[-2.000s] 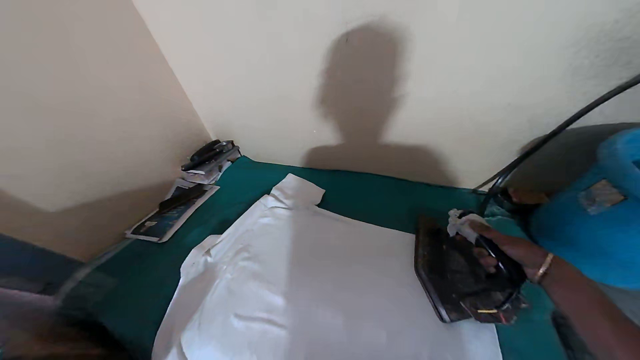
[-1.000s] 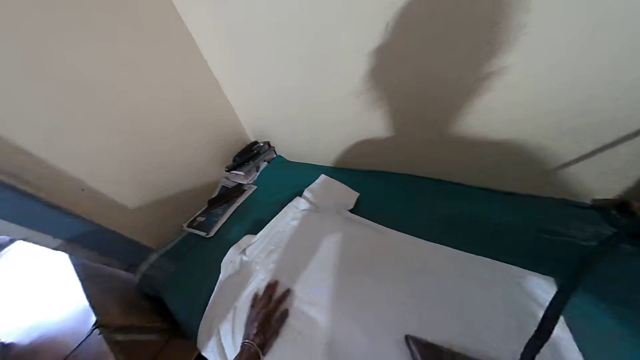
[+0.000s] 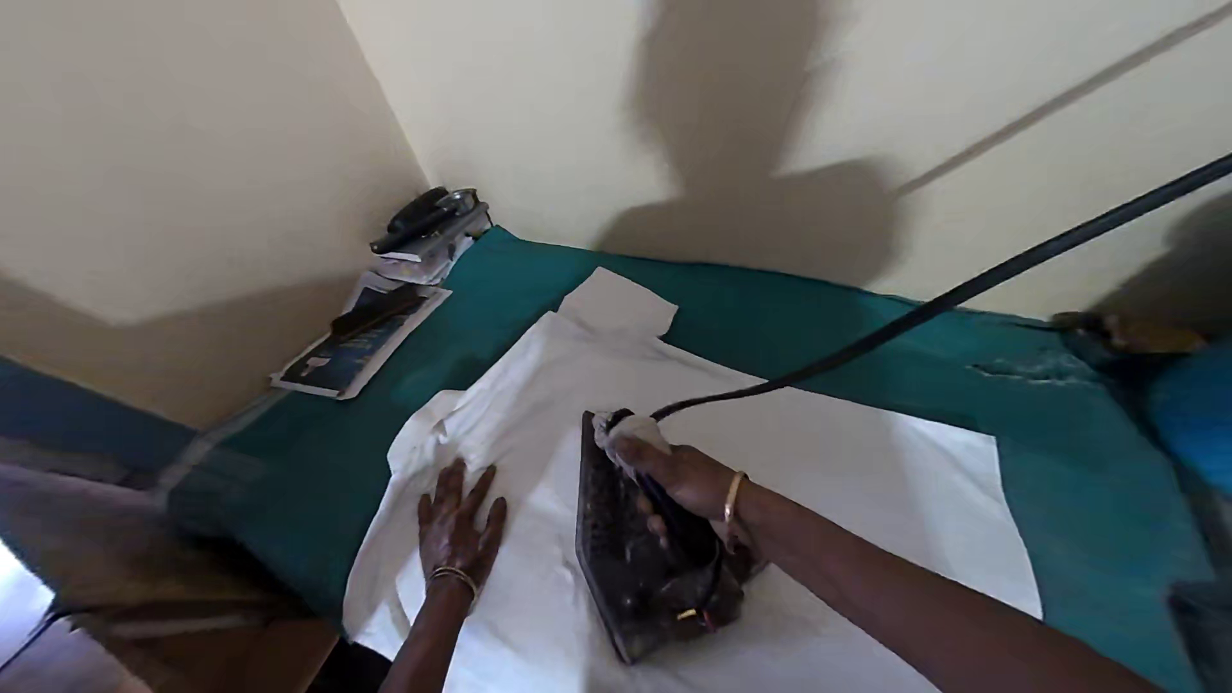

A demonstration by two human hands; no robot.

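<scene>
A white shirt lies spread on a green cloth, its collar toward the wall. My right hand is closed around the handle of a dark electric iron, which rests on the middle of the shirt. A whitish rag is wrapped near the front of the handle, and a black cord runs from there to the upper right. To the left of the iron, my left hand presses flat on the shirt near the sleeve, fingers spread and holding nothing.
At the back left corner, a stack of books or papers carries dark objects. A printed magazine with a dark brush-like object lies in front of it. Walls close off the back and left. Part of a blue container shows at the right edge.
Two seconds ago the iron was at the shirt's right side; now my right hand has it in the middle. My left hand, on the shirt one second ago, is still near the sleeve.
</scene>
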